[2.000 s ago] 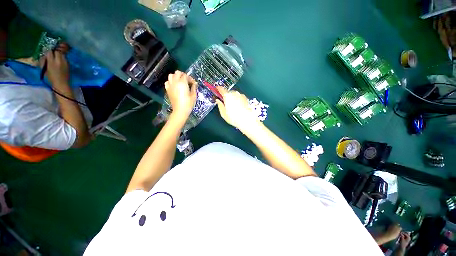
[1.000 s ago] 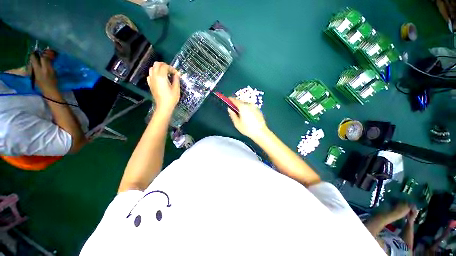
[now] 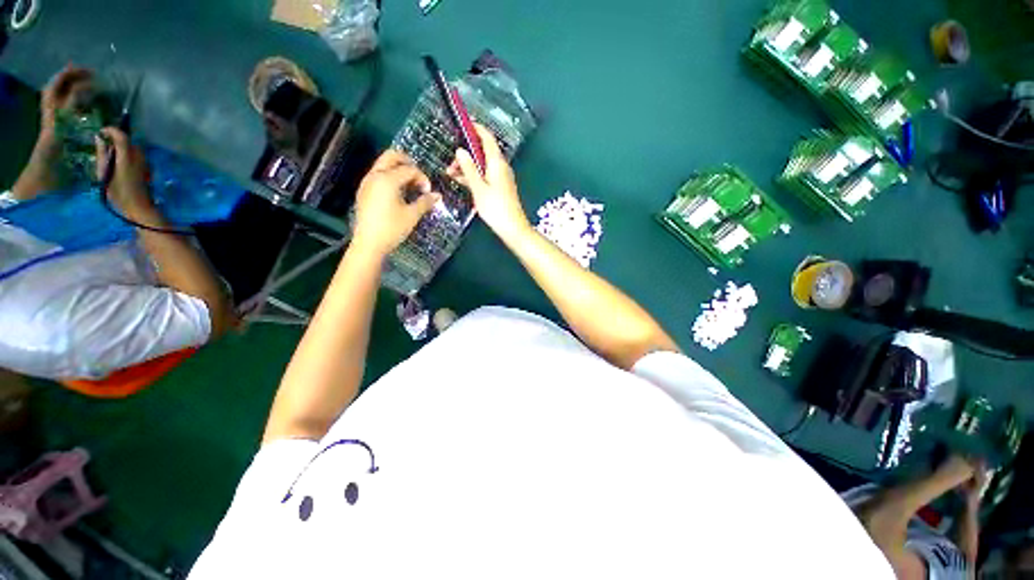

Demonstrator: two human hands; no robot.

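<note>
A wrapped board bundle [image 3: 425, 244] lies on the green bench in front of me, long and shiny in clear film. My left hand [image 3: 391, 204] is on its left side with thumb and fingers curled together; whether it pinches the film I cannot tell. My right hand [image 3: 485, 176] holds a red cutter [image 3: 464, 120] over the bundle, its dark end pointing up and away from me. The gathered film end [image 3: 414, 315] sticks out at the bundle's near end.
White small parts lie in two heaps, one beside the bundle [image 3: 570, 228] and one farther right [image 3: 723, 315]. Green board stacks [image 3: 723, 215] and a single small board [image 3: 785, 348] are at the right. Black units [image 3: 304, 142] stand left and right. People work at both sides.
My right hand has moved up and left from the bundle's right side, and the cutter now points away over the bundle. My left hand has shifted slightly right and down.
</note>
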